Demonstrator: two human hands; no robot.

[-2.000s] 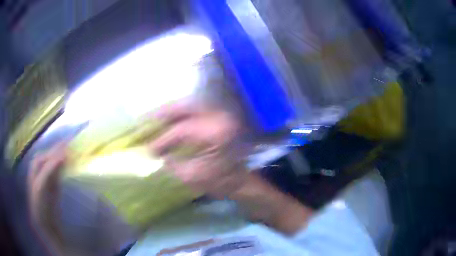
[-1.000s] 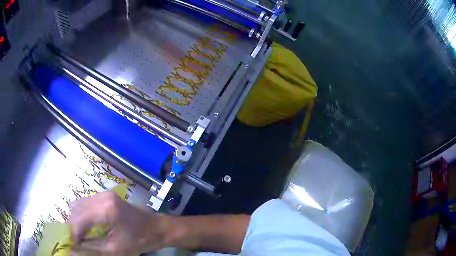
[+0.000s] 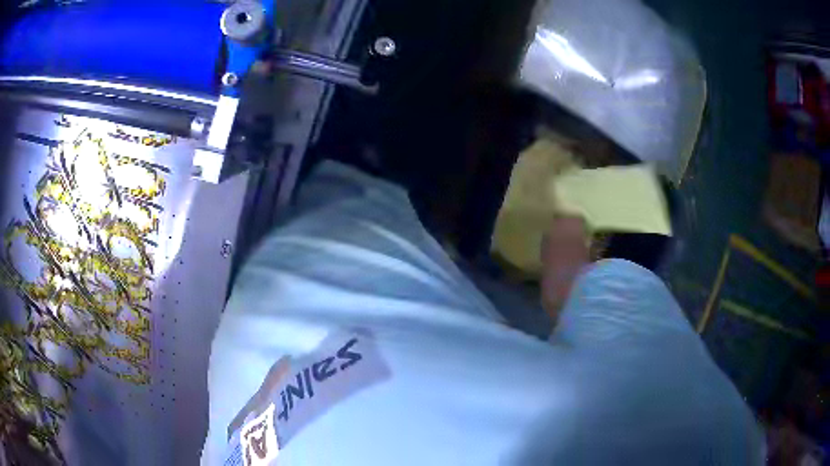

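My right hand is blurred and reaches out to the right, beyond my blue sleeve, low beside the machine. It holds a pale-yellow release paper that sticks out past the fingers. A duller yellow sheet or pile is just left of and behind it; whether they touch cannot be told. A skin-coloured patch at the bottom left corner seems to be my left hand, cut off and unclear. Amber flexible pieces lie in rows on the perforated bed.
The blue roller crosses the top left, with its end bracket and a crank handle at the bed edge. A whitish clear plastic bag stands beyond my right hand. Red boxes are at the far right.
My right hand has moved from over the bed out to the right with the pale-yellow paper. The view has turned right and down, showing more shirt, and the pieces on the bed lie uncovered.
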